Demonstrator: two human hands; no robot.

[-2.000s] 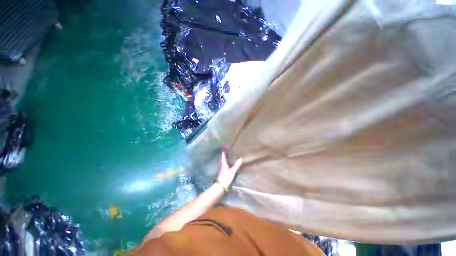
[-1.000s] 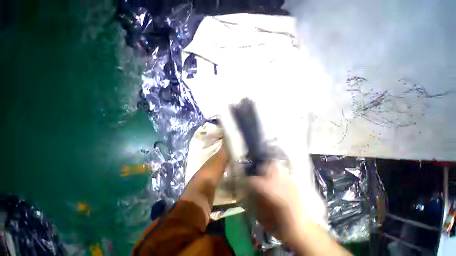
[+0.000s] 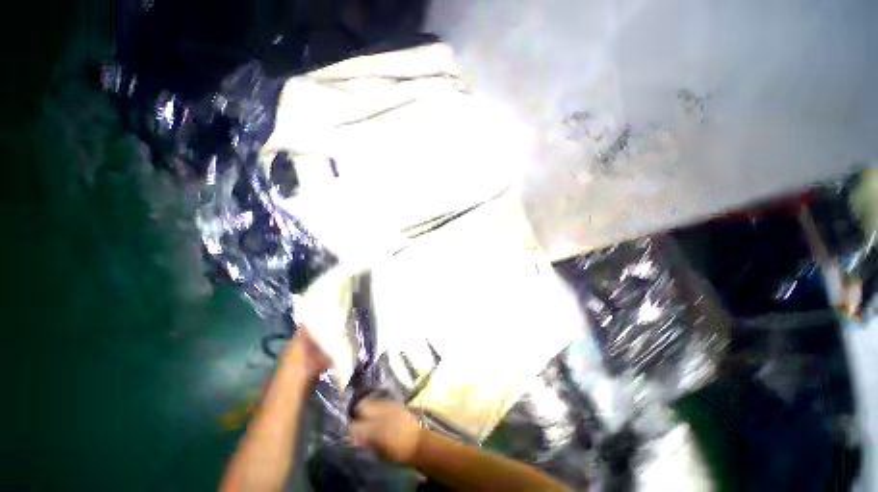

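Note:
A pale, overexposed garment point(image 3: 452, 231) lies across bagged dark garments and the corner of a white table. Dark lines and a narrow dark strip point(image 3: 361, 312) show on its lower left part. My left hand point(image 3: 306, 357) is at the garment's lower left edge; its fingers are blurred and partly hidden. My right hand point(image 3: 385, 428) is closed on the lower end of the dark strip, just right of my left hand. Whether the strip is part of the garment is unclear.
The white table point(image 3: 703, 115) fills the upper right. Bagged dark garments under glossy film point(image 3: 241, 216) lie left of the pale garment, and more point(image 3: 640, 307) lie below the table edge. Green floor point(image 3: 125, 327) shows at the left.
The large beige cloth from two seconds ago is no longer spread across the right. My right hand and the dark strip have moved down and left. My left hand has also moved down and left.

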